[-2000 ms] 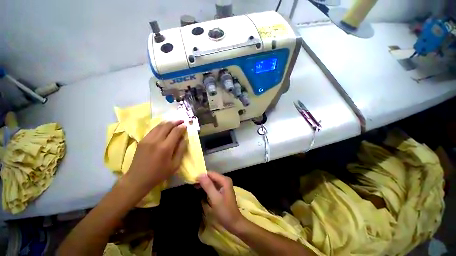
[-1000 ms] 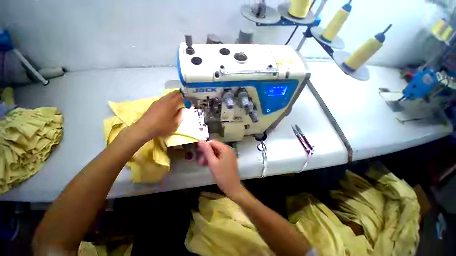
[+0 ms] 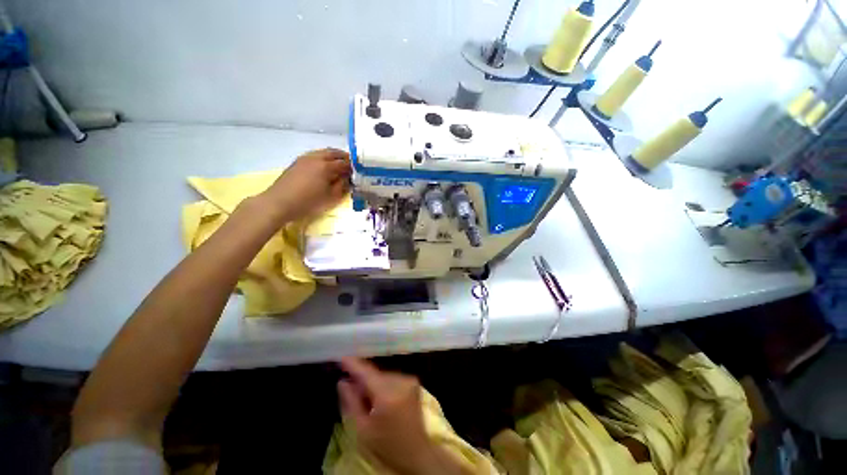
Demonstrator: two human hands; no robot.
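Note:
The white and blue overlock machine (image 3: 464,162) stands on the table with its screen lit. A yellow fabric piece (image 3: 269,269) lies left of the needle area and runs behind the bright cloth plate (image 3: 348,255). My left hand (image 3: 316,184) is on the fabric at the machine's left rear; its fingertips are partly hidden, and it seems to grip the fabric. My right hand (image 3: 381,404) is below the table edge over a loose yellow pile (image 3: 446,431), thumb and index finger apart, with no fabric seen between them.
A ruffled yellow bundle (image 3: 46,246) lies at the table's left end. Red-handled snips (image 3: 553,283) and a cord with a ring (image 3: 481,311) lie right of the machine. Yellow thread cones (image 3: 667,144) stand behind. More yellow heaps (image 3: 669,408) hang below the edge at right.
My right hand has let go of the fabric's front edge and moved down below the table edge. My left hand has moved slightly back along the machine's left side. The fabric's front end has moved rearward.

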